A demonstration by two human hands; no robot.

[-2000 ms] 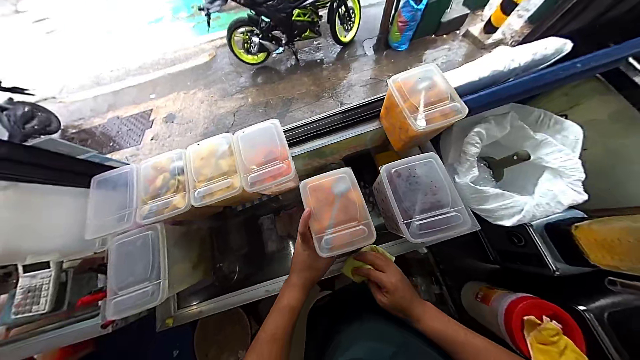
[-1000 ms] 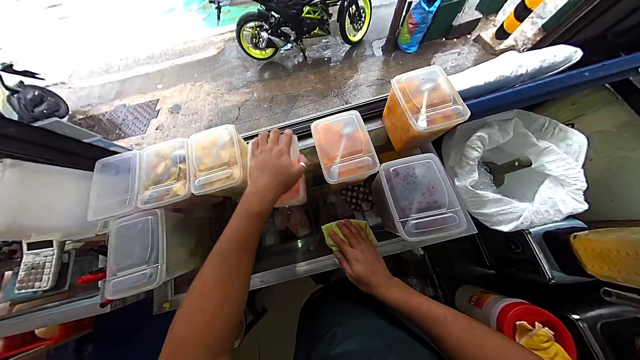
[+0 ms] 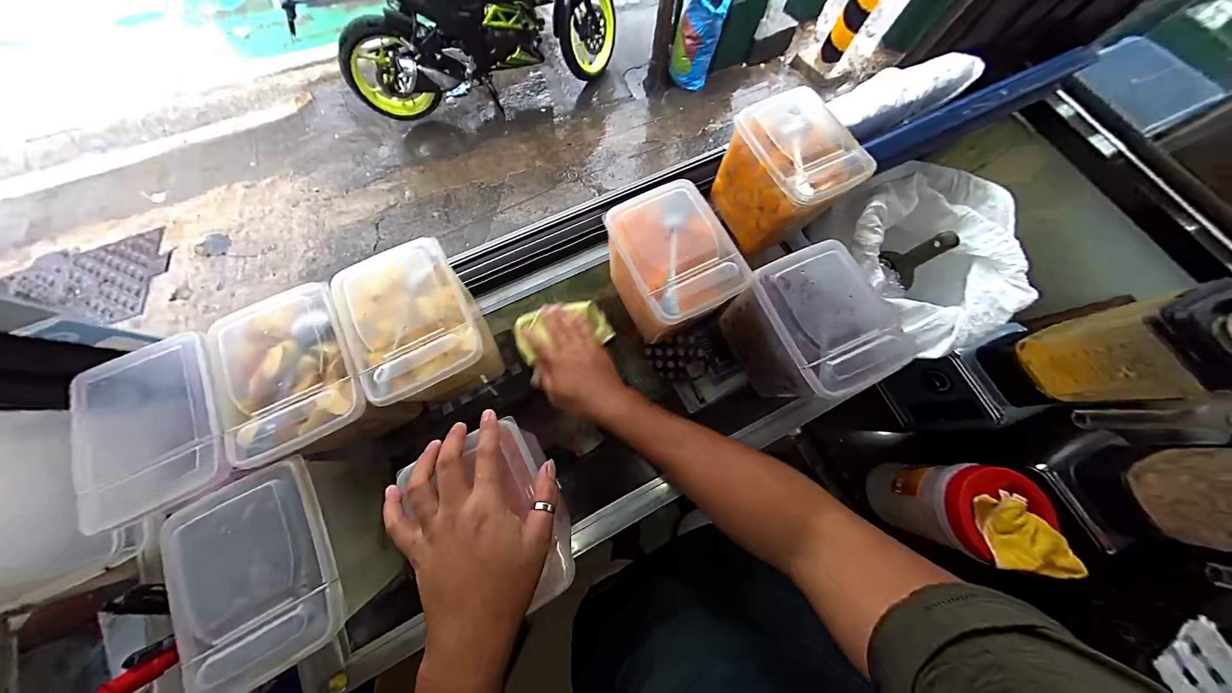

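Note:
My left hand (image 3: 476, 525), with a ring on it, grips the lid of a clear plastic container (image 3: 553, 568) near the counter's front edge. My right hand (image 3: 575, 371) presses a yellow-green cloth (image 3: 597, 318) on the glass counter top, between the containers. Left of the cloth stands a lidded container of pale yellow pieces (image 3: 409, 318), beside one of mixed slices (image 3: 284, 375). To its right are containers with orange-pink contents (image 3: 674, 250), orange pieces (image 3: 789, 159) and dark contents (image 3: 828, 318).
Two more lidded containers (image 3: 144, 433) (image 3: 255, 568) stand at left. At right are a white plastic bag (image 3: 982, 241) with a utensil handle in it, and a red-lidded jar (image 3: 972, 481) with a yellow cloth (image 3: 1030, 539). A motorcycle (image 3: 462, 48) stands outside beyond the counter.
My left hand has brought the container from the back row toward the front edge. My right hand and the cloth have moved left and back, to the place where that container stood.

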